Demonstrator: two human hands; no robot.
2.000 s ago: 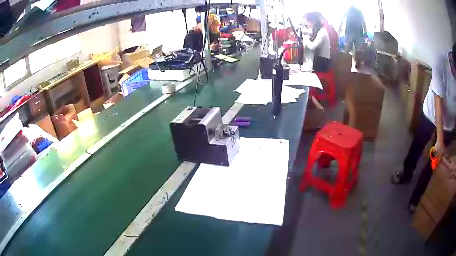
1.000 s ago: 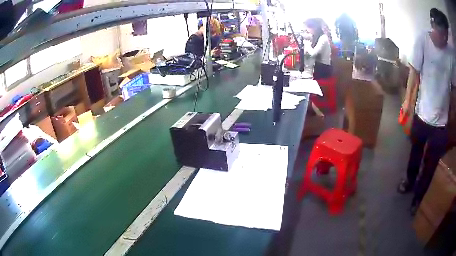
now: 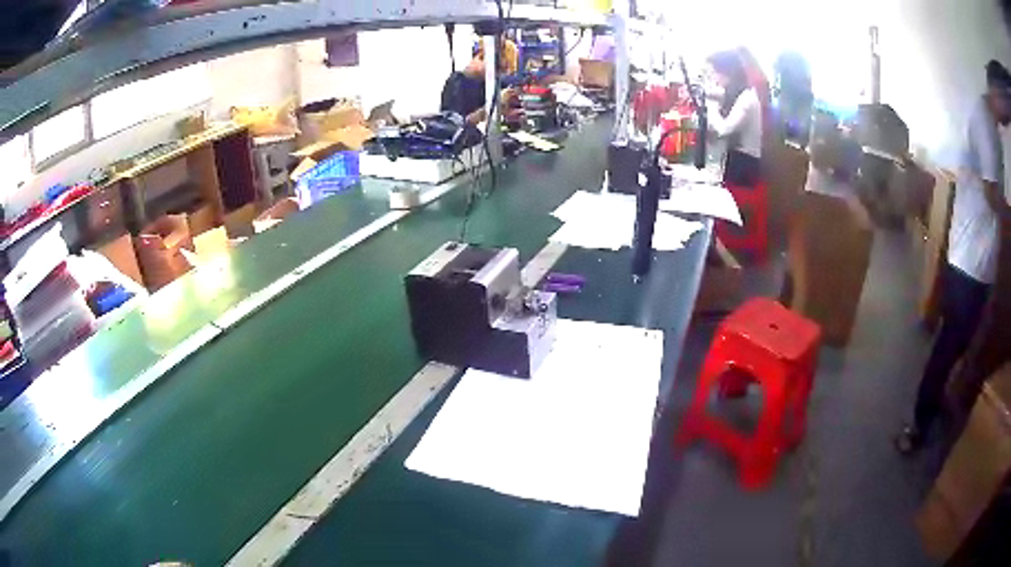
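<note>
Neither of my hands is clearly in view; a small pale blurred shape shows at the bottom left edge, and I cannot tell what it is. A black-and-silver fixture [image 3: 483, 311] stands across the pale metal rail [image 3: 353, 460], at the far left corner of a white paper sheet [image 3: 551, 430]. The sheet lies flat on the dark green bench. A few purple cells [image 3: 563, 284] lie just behind the fixture. A dark upright post-like object [image 3: 645, 227] stands further back, beside more white papers [image 3: 599, 223].
A red plastic stool [image 3: 765, 334] stands on the floor right of the bench. Tall cartons [image 3: 827, 266] stand behind it. A person [image 3: 976, 233] stands at the right edge by another carton [image 3: 976, 471]. The green conveyor belt [image 3: 299, 354] runs along the left.
The whole view has shifted, so the bench things sit further right. The person at the right has changed stance and is partly cut off by the edge. The fixture and sheet keep their places.
</note>
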